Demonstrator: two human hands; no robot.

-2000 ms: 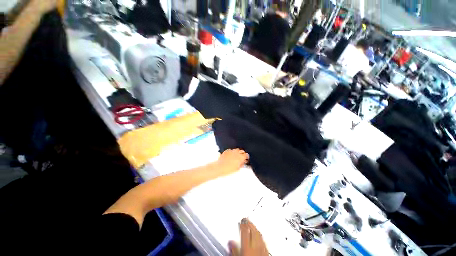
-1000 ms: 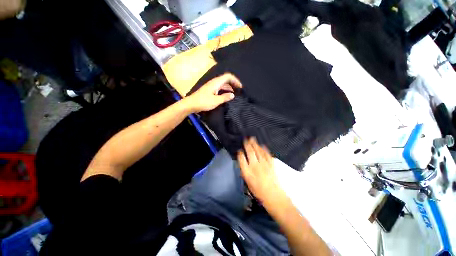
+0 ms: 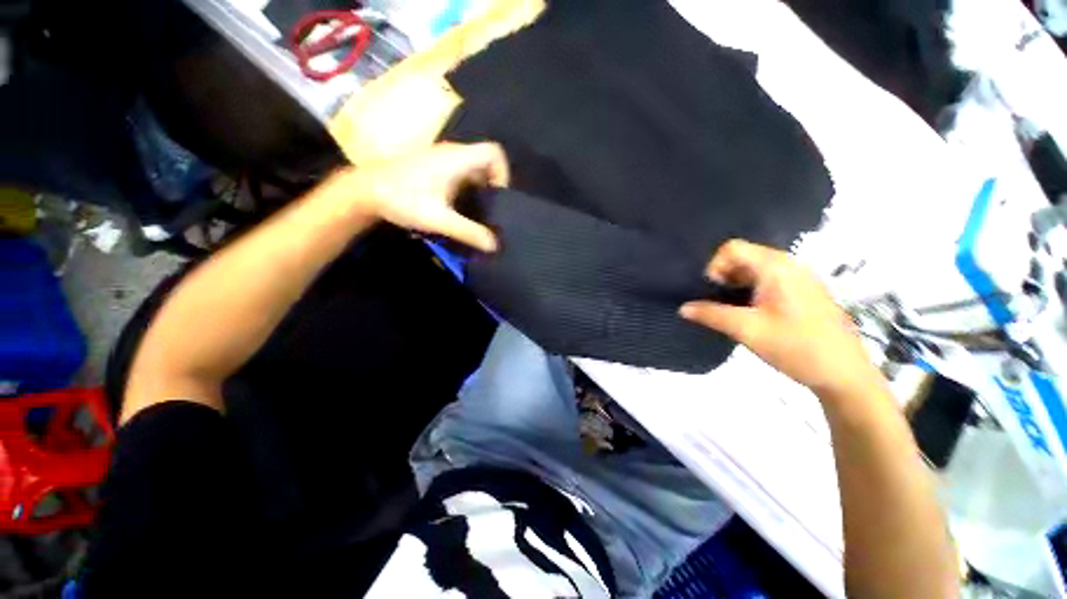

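Observation:
A large black fabric panel [image 3: 632, 117] lies on the white table, with a frayed edge at its right. Its near part, a ribbed black flap [image 3: 585, 287], is spread between my hands near the table's front edge; I cannot tell whether it is a separate piece. My left hand [image 3: 439, 193] pinches its left end between thumb and fingers. My right hand [image 3: 778, 310] pinches its right end. Both hands are bare.
The white sewing machine with a blue stripe [image 3: 977, 252] stands at the right, a dark phone [image 3: 940, 415] beside it. Red-handled scissors [image 3: 331, 45] and a tan sheet [image 3: 398, 111] lie upper left. A red stool [image 3: 53, 456] stands on the floor at left. More black cloth [image 3: 883, 53] lies upper right.
My right hand has moved right and up and now grips the cloth's right end. My left hand has shifted slightly left. The ribbed part is now stretched out between them.

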